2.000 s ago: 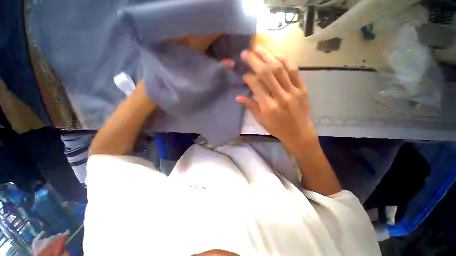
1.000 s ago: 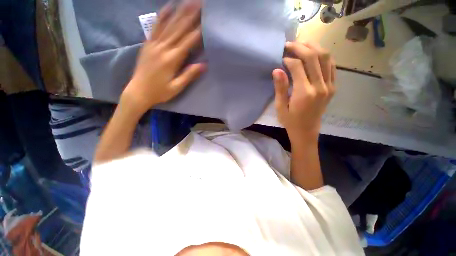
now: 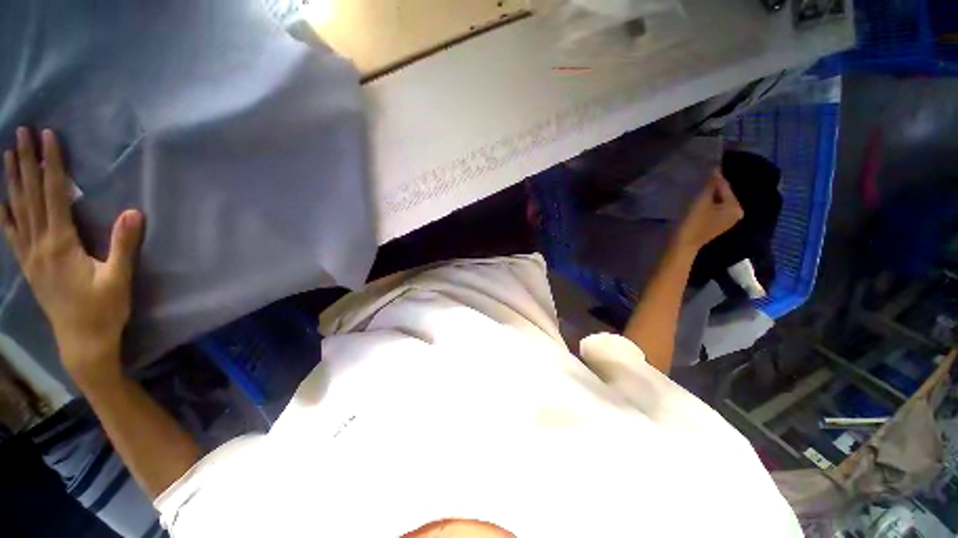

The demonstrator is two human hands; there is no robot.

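The blue-grey garment piece (image 3: 242,158) lies spread over the left of the machine table, its lower edge hanging past the table front. My left hand (image 3: 79,268) rests flat on it at the far left, fingers apart. A bit of a white label shows beside my left fingers. My right hand (image 3: 714,215) is over the blue plastic crate (image 3: 825,200) at the right, fingers curled, against black cloth (image 3: 751,173) and grey cloth (image 3: 683,158). Whether the fingers grip any cloth cannot be told.
The white table (image 3: 462,126) has a printed ruler scale along its front edge. The tan bed plate (image 3: 420,26) is cut off at the top. A clear plastic bag (image 3: 620,26) lies at the table's back right. White scraps (image 3: 735,331) hang at the crate's near corner.
The view has swung right. My right hand has left the garment piece and moved down to the crate. My left hand has shifted left on the cloth, which now lies spread out flatter.
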